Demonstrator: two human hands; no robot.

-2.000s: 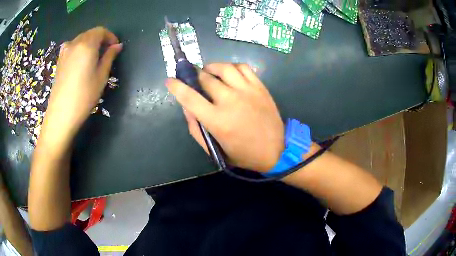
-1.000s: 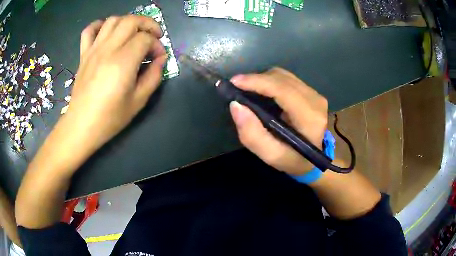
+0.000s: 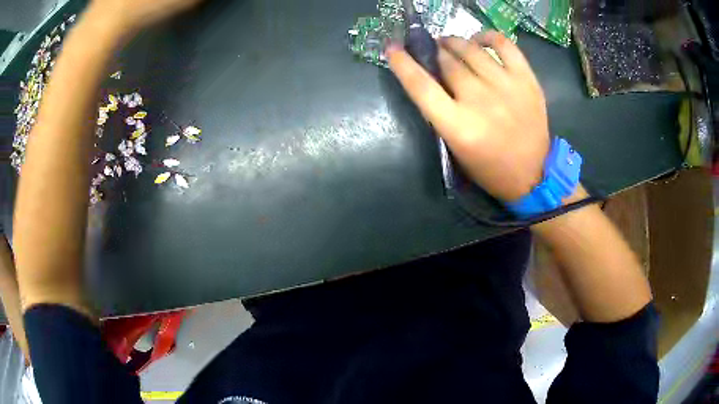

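My right hand [image 3: 481, 118] is closed around the black handle of the soldering iron [image 3: 422, 47] at the upper centre-right. It lies over the near edge of the green and white circuit boards [image 3: 367, 39]; the iron's tip is hard to make out. My left hand [image 3: 146, 6] is blurred and cut off by the top edge, so its fingers are hidden. My left forearm crosses the heap of small leaded components [image 3: 126, 142], with white and yellow bits showing on both sides of it.
More green boards [image 3: 552, 20] lie at the top right. Beyond them is a brown-edged tray of dark grains [image 3: 623, 55]. The iron's black cord passes over my right wrist and blue band [image 3: 552, 183]. A cardboard box [image 3: 682, 237] stands below the right bench edge, red plastic [image 3: 162, 339] below the left.
My left hand has moved from the single board up to the top edge. My right hand has moved up and right with the iron, onto the boards. The single board no longer shows in front.
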